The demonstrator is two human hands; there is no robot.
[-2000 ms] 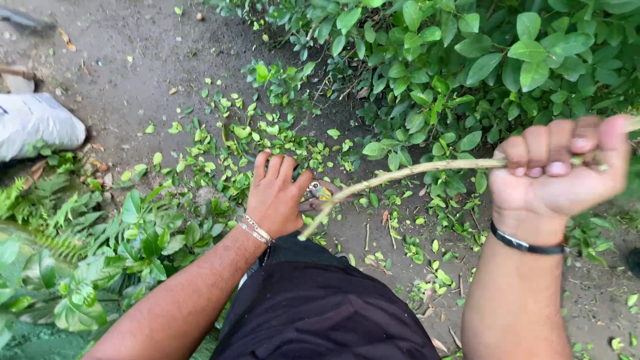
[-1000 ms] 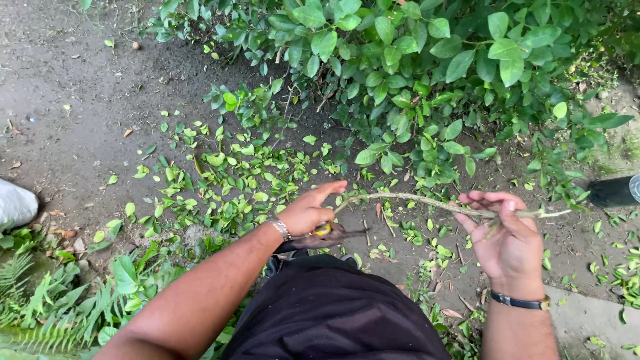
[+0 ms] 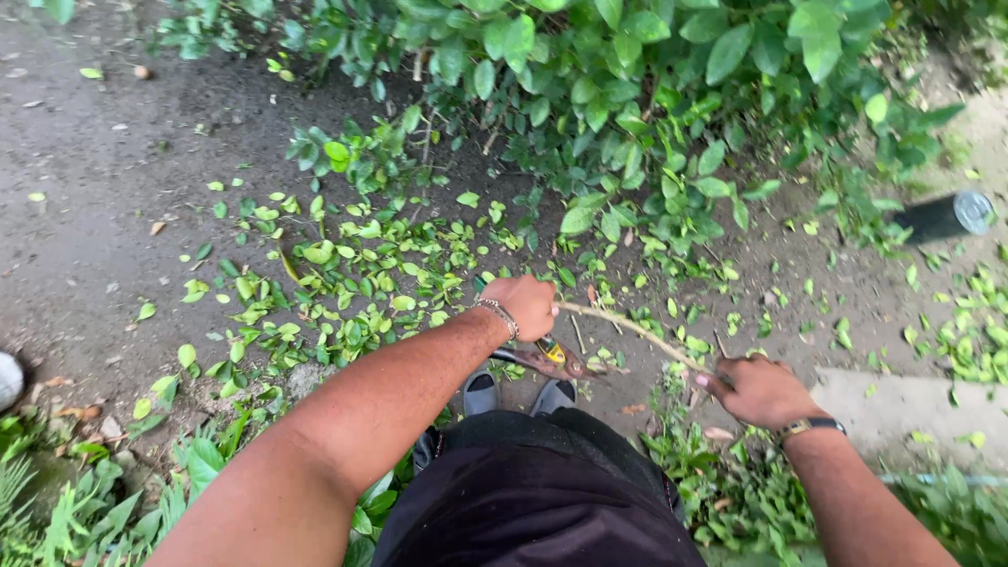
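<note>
A thin, bare, slightly curved branch [image 3: 630, 324] spans the space between my two hands. My left hand [image 3: 529, 305], with a chain bracelet at the wrist, is closed around the branch's left end. Below that hand appears a pair of pruning shears [image 3: 555, 358] with a yellow mark and rusty metal; its handles are partly hidden by the hand and wrist, and how it is held cannot be told. My right hand [image 3: 762, 389], wearing a dark wristband, grips the branch's right end.
A leafy green shrub [image 3: 591, 94] fills the top. Fallen leaves [image 3: 346, 276] litter the soil around my feet in grey sandals [image 3: 480, 392]. A dark post [image 3: 945, 217] stands at right, above a concrete slab [image 3: 890, 409]. Ferns [image 3: 47, 504] grow at lower left.
My right hand has come down from its raised place at the right and closed again from a looser hold. My left hand, with fingers extended one second ago, is now closed around the branch's end.
</note>
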